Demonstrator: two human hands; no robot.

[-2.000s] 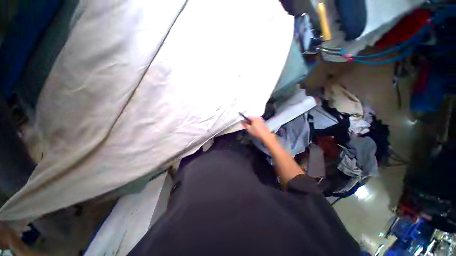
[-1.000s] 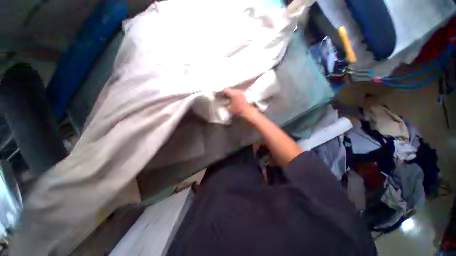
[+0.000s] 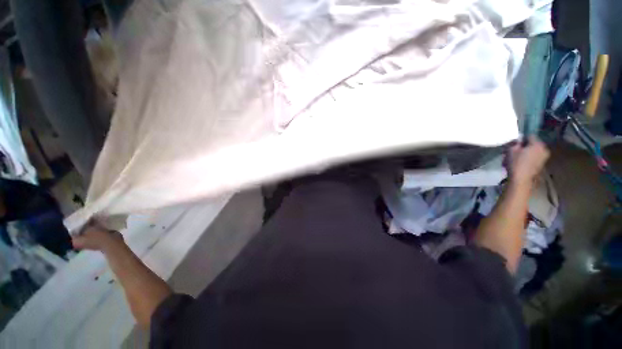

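Note:
A large cream-beige cloth panel is stretched wide in front of me, with wrinkles and a seam across its upper right part. My left hand is shut on its lower left corner, above a white tabletop. My right hand is at its lower right corner and grips the edge there; the fingers are slightly blurred. The near edge of the cloth runs taut between both hands. The cloth hides most of the grey-green padded table, which shows at the right.
A white tabletop lies at the lower left. A cloth heap is on the floor at right, beyond my body. A yellow-handled object and hoses are at far right. A dark padded roll stands at upper left.
The cloth was bunched under my right hand and is now spread out. My right hand has moved right to the corner. My left hand has come into view holding the left corner.

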